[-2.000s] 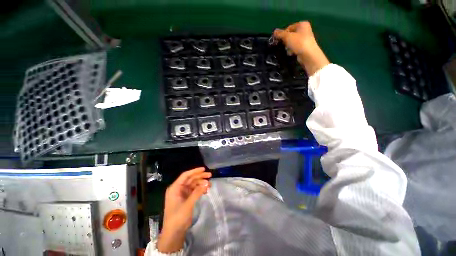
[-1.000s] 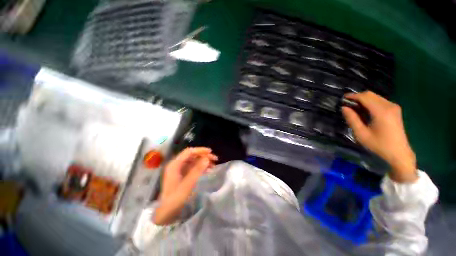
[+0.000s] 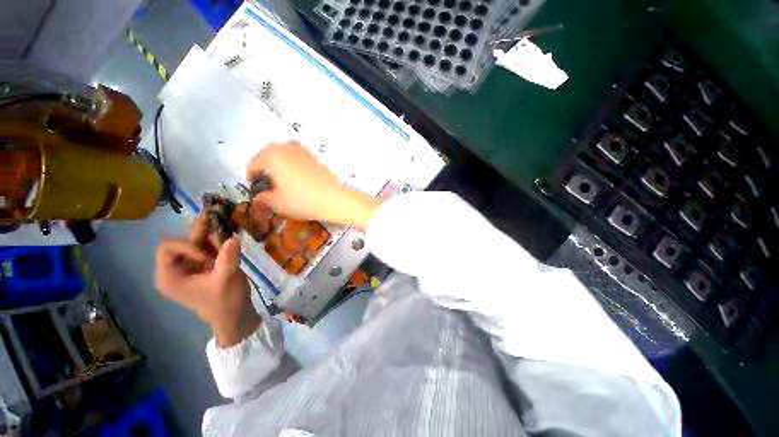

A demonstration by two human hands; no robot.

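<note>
The orange-brown fixture (image 3: 295,242) lies on the white machine bed. My right hand (image 3: 299,183) is over its upper end and pinches a small dark housing (image 3: 260,183) between thumb and fingers. My left hand (image 3: 201,277) is at the fixture's left end, with thumb and fingertips around a dark metal part (image 3: 220,213). Whether the left hand grips that part or only touches it cannot be told. The palm side of the right hand is hidden.
The black tray of housings (image 3: 628,220) lies at right on the green bench. A clear film with rings (image 3: 632,277) hangs at its edge. Clear part trays (image 3: 410,38) and a white wipe (image 3: 534,64) are at the top. A brass-yellow cylinder (image 3: 102,179) is at left.
The view has swung left to the machine. My right hand has moved from the tray to the fixture with a housing. My left hand has moved from near my body to the fixture.
</note>
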